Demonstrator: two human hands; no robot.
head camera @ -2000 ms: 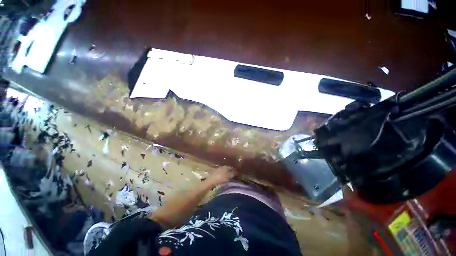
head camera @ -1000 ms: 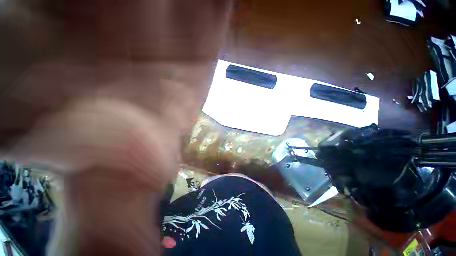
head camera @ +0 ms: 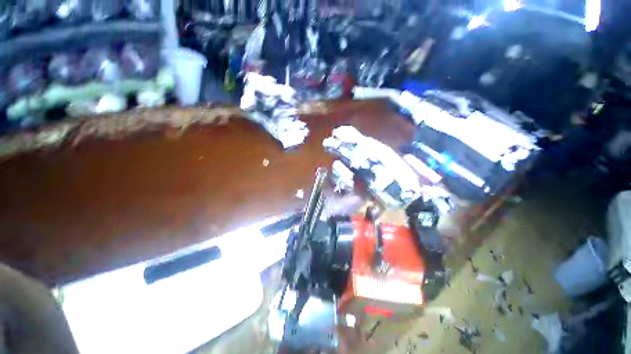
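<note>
The cutting machine (head camera: 387, 256) stands at the table's near edge, its red box with glowing red digits to the right of its dark body and upright post. Its silver base plate (head camera: 306, 323) is just right of the lay. The lay under the white paper marker (head camera: 162, 308) lies at lower left, with one dark oblong weight (head camera: 183, 264) on it and another (head camera: 281, 225) partly behind the machine. A blurred skin-coloured shape, seemingly my left hand (head camera: 33, 318), is cut off at the lower left edge; its fingers do not show. My right hand is out of view.
The reddish-brown table (head camera: 159, 187) runs across the view. Loose offcuts (head camera: 377, 166) lie behind the machine, and striped bundles (head camera: 463, 138) with blue bits at the far end. A pale bucket (head camera: 582, 266) stands on the scrap-strewn floor at right; another (head camera: 187, 76) is near the shelves.
The view has swung up and right, showing the far table end and shelves. The large blurred hand has shrunk to the lower left edge. Both weights remain on the paper.
</note>
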